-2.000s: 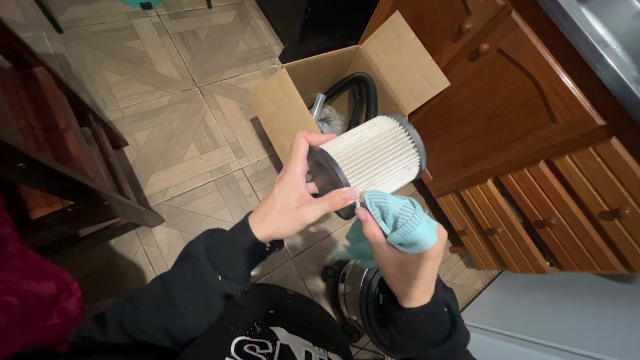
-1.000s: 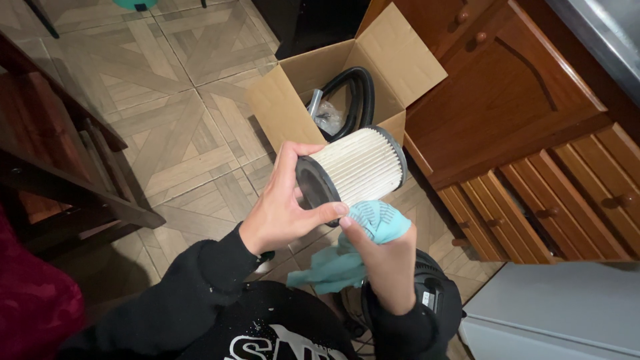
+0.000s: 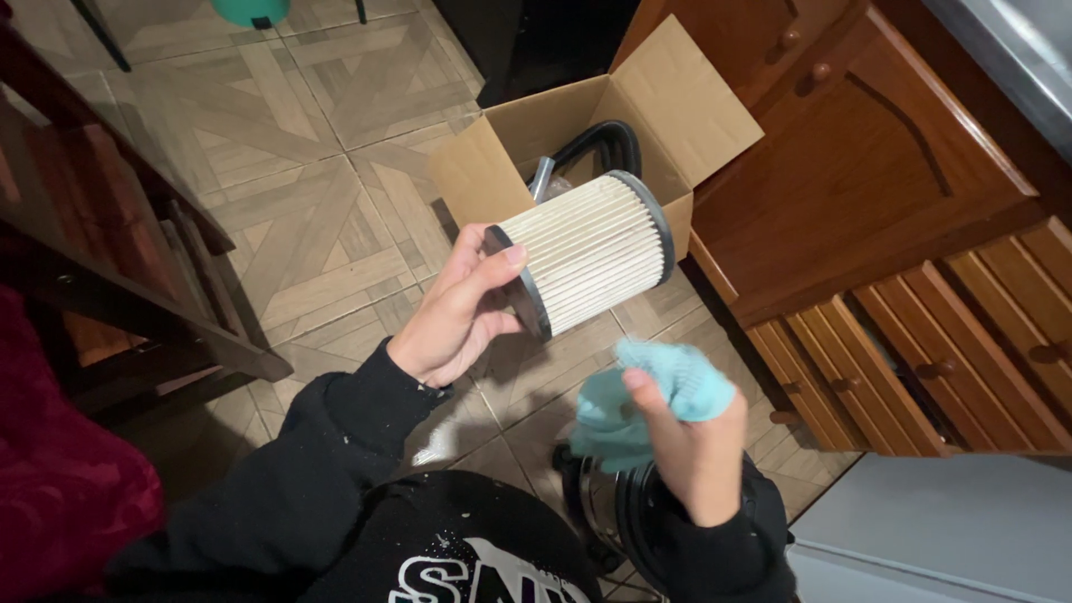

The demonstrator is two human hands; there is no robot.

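Note:
My left hand (image 3: 461,310) grips a pleated cartridge filter (image 3: 590,251) by its black end ring, with the thumb on the rim. The filter's cream pleats face up and it tilts up to the right. Below and right of it, my right hand (image 3: 695,444) holds a bunched light blue cloth (image 3: 662,394), apart from the filter and slightly blurred. Behind the filter stands an open cardboard box (image 3: 553,117) with a black ribbed hose (image 3: 620,138) and a metal tube (image 3: 542,178) inside. Under my right forearm is part of a round canister (image 3: 599,502), mostly hidden.
Wooden cabinets (image 3: 837,167) and drawers (image 3: 913,360) line the right, below a metal counter edge (image 3: 1013,59). A white surface (image 3: 930,519) lies at the lower right. Dark wooden furniture (image 3: 126,251) and a red cloth (image 3: 67,469) are at the left. Tiled floor (image 3: 293,193) lies between.
My right hand with the cloth has moved away from the filter, down and to the right. Earlier it was against the black end ring. My left hand has kept its hold on the filter.

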